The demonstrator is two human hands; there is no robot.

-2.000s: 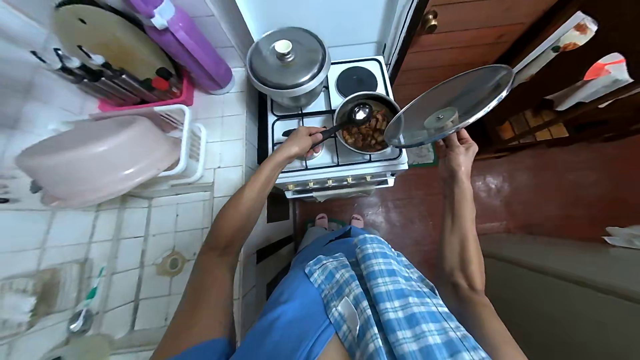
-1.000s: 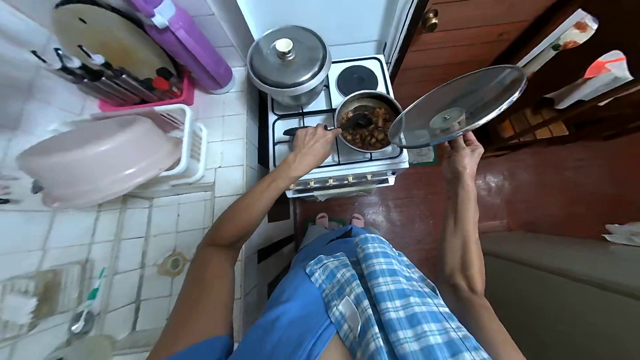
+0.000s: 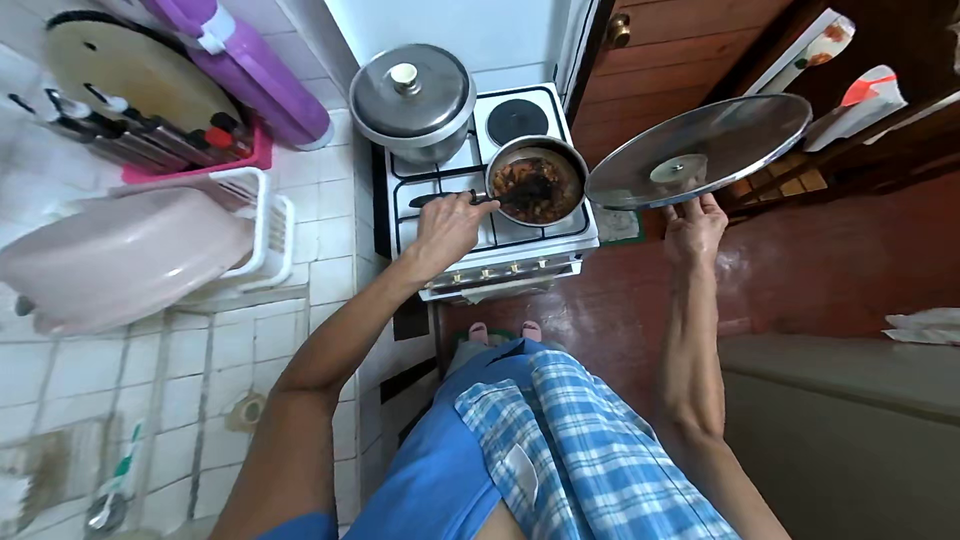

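My left hand is closed around the handle of a black cooking spoon, its head down in the brown, chunky food inside a metal pan. That pan stands on the front right burner of a white gas stove. Off to the pan's right, my right hand holds a large glass lid from below, tilted, its left edge close beside the pan's rim. The lid's knob side faces down toward my fingers, which partly show under its rim.
A lidded metal pot stands at the stove's back left, near a dark hotplate. Left on the tiled counter are a white rack with a pink basin, knives in a pink holder and a purple flask. A wooden door stands behind.
The spoon's head, lifted above the pan's left side two seconds ago, has gone down into the food. My left hand has shifted with it. The lid has moved slightly right and up.
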